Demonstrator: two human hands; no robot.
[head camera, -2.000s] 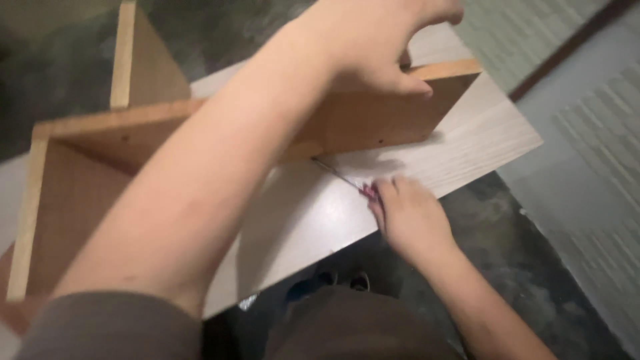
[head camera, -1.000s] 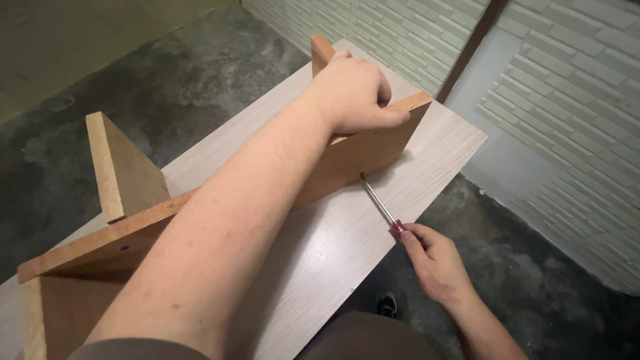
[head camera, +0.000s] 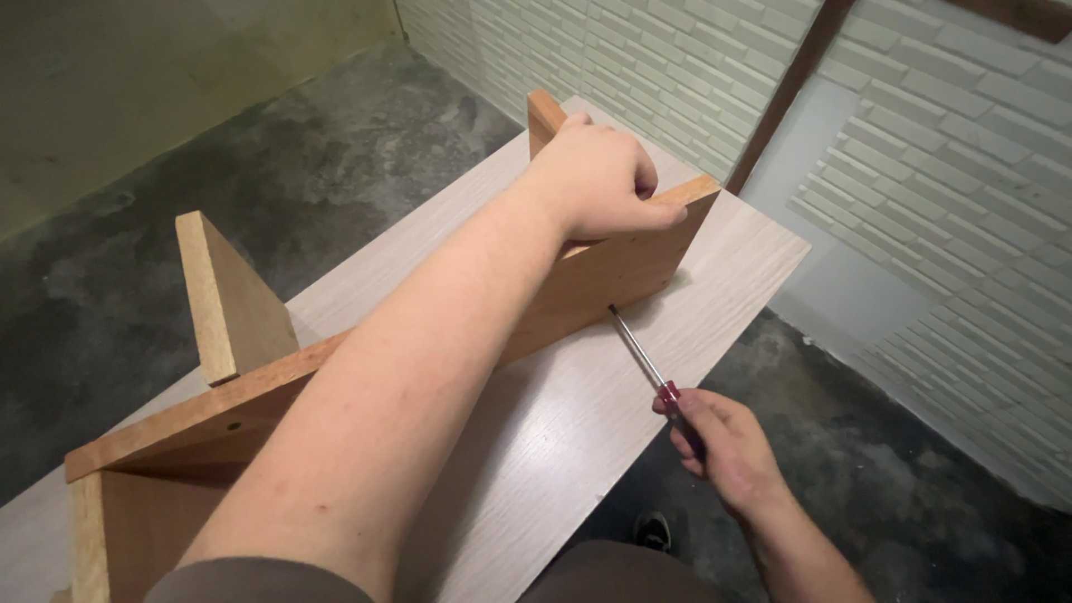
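Observation:
My left hand grips the top edge of a long upright wooden board, thumb on its near face, fingers partly hidden behind. My right hand is closed around the dark red handle of a screwdriver. The screwdriver's tip meets the lower part of the board's near face, close to the pale wood-grain panel under it. Shorter wooden boards join the long one: one stands behind it at the left, another comes off its near left end. A dark hole shows near that end.
Another wooden piece stands behind my left hand. A textured tile wall with a dark brown strip rises beyond the panel's right end. Dark concrete floor lies around the panel, and a shoe shows below its near edge.
The view has shifted a lot since two seconds ago. Both hands keep their holds, the left on the board and the right on the screwdriver.

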